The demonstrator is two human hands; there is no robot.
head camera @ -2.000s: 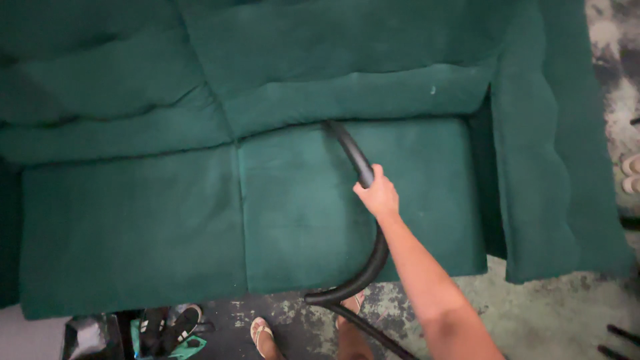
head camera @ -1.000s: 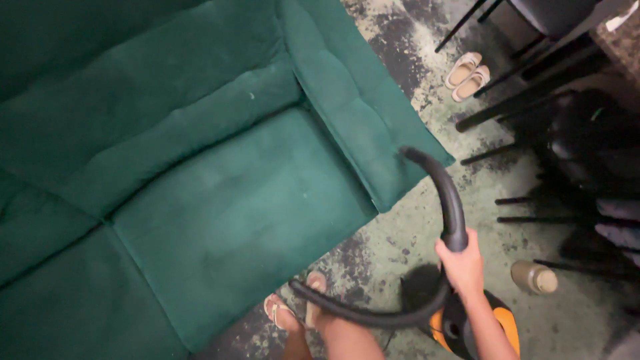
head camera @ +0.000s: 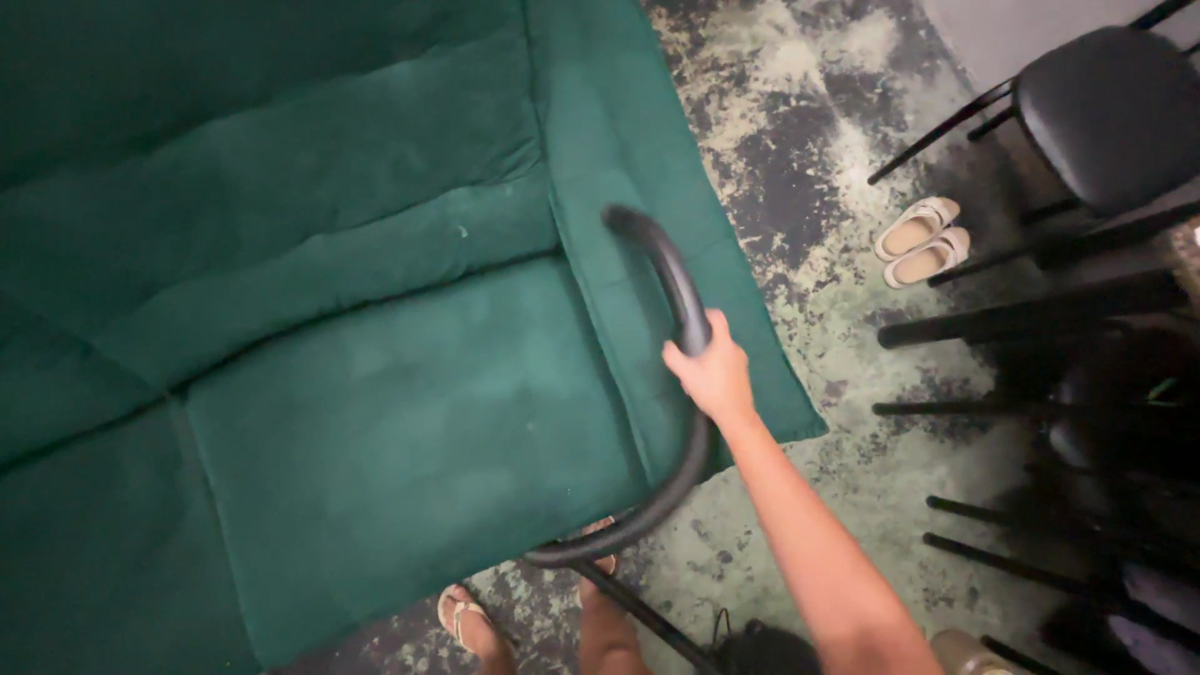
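My right hand (head camera: 714,367) is closed around a black vacuum cleaner hose (head camera: 677,281). The hose's curved front end lies over the armrest (head camera: 600,141) of a green upholstered sofa (head camera: 403,450); whether it touches the fabric I cannot tell. Below my hand the hose bends down and to the left, past the seat's front edge. A small pale mark shows on the back cushion (head camera: 375,234). My left hand is out of view.
A pair of beige shoes (head camera: 923,242) lies on the worn concrete floor (head camera: 797,112) right of the sofa. Beyond them are a black chair (head camera: 1111,117) and several dark furniture legs (head camera: 994,323). My sandalled foot (head camera: 464,617) is by the sofa front. A dark rounded object (head camera: 764,649) sits at the bottom.
The hose end was on the seat near the back cushion two seconds ago, then at the armrest's front corner. It is now farther back along the armrest. The view has swung right.
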